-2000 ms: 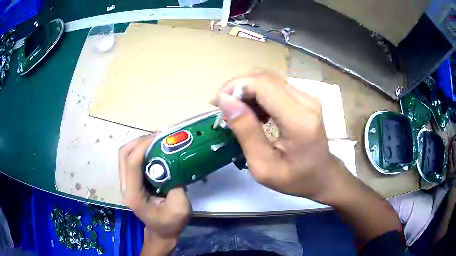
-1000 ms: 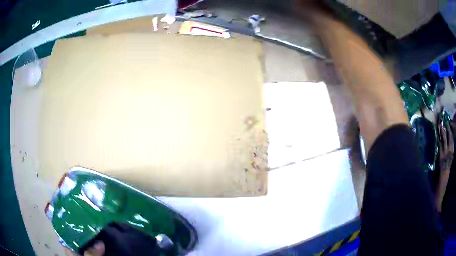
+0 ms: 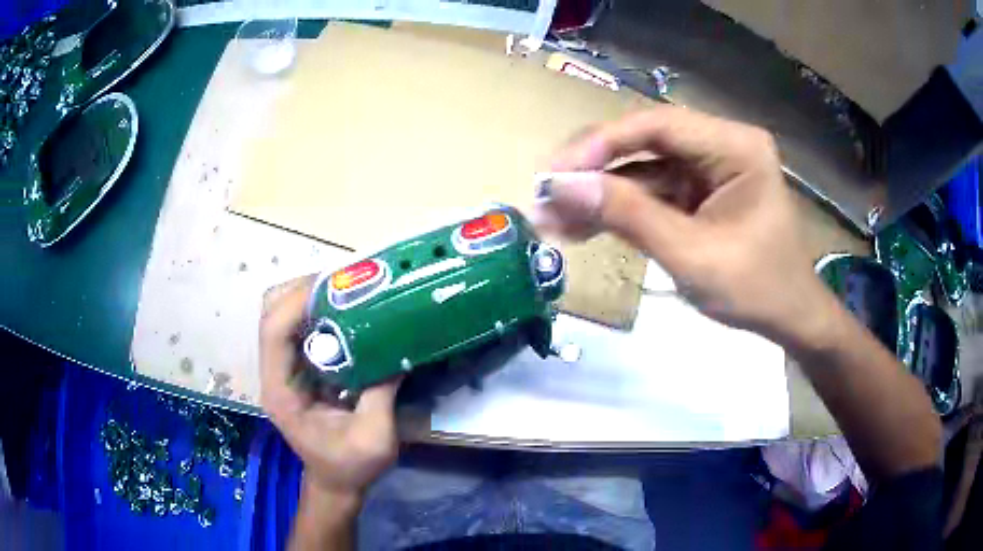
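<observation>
A glossy green car body shell (image 3: 431,307) is held up over the bench, its end with two red-orange tail lights in chrome rims turned up. Round silver-white lamps sit at its corners, and two small dark holes show between the tail lights. My left hand (image 3: 329,404) grips the shell's left end, fingers behind and thumb below. My right hand (image 3: 668,210) is raised just above the shell's right end, not touching it. Its thumb and fingertips pinch a tiny dark and silver part (image 3: 544,187), too blurred to name.
A brown cardboard pad (image 3: 399,129) and white paper sheets (image 3: 690,382) lie on the bench. A clear cup (image 3: 266,54) stands far left. An upright shield (image 3: 744,97) stands behind. More shells sit left (image 3: 81,167) and right (image 3: 932,355). A blue bin (image 3: 264,484) is below.
The right arm has come back from the far right of the bench. The shell has been lifted and turned so its tail-light end shows. The camera view has shifted.
</observation>
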